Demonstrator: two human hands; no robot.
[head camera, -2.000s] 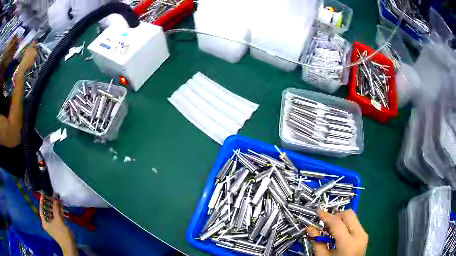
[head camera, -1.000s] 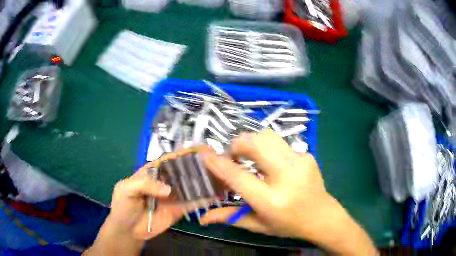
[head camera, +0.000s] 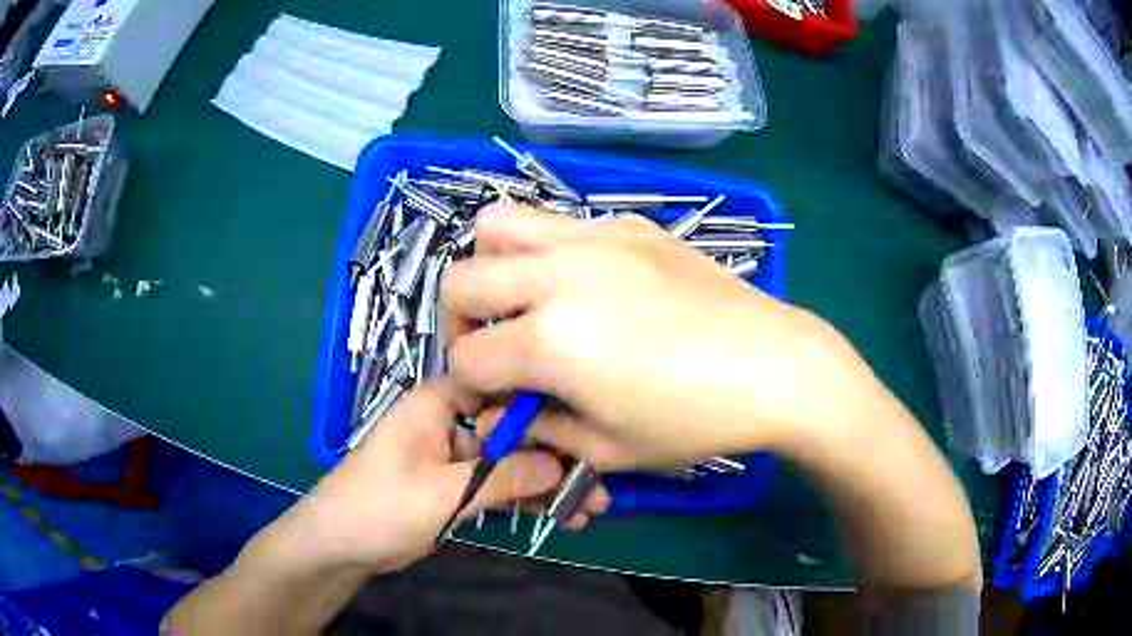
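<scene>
A blue tray (head camera: 339, 311) full of loose silver pin assemblies (head camera: 410, 255) lies in front of me. My left hand (head camera: 397, 478) is at the tray's near edge, holding several pin assemblies (head camera: 574, 492) whose thin rods point down below the fingers. My right hand (head camera: 608, 329) is over the tray and partly over my left hand, with a blue-handled hand tool (head camera: 507, 429) in it, its dark tip pointing down-left. My right fingertips are mostly hidden, so whether they touch a pin cannot be told.
A clear box (head camera: 631, 126) of pins in rows stands behind the tray. A white ridged sheet (head camera: 325, 85) lies back left, a clear parts box (head camera: 60, 186) far left. Stacked clear boxes (head camera: 1012, 348) and a blue bin (head camera: 1092, 497) are at right. A red bin (head camera: 795, 22) is behind.
My right hand has come from the tray to my left hand. The left hand came into view holding pins, now largely covered by the right. The view has shifted down and right.
</scene>
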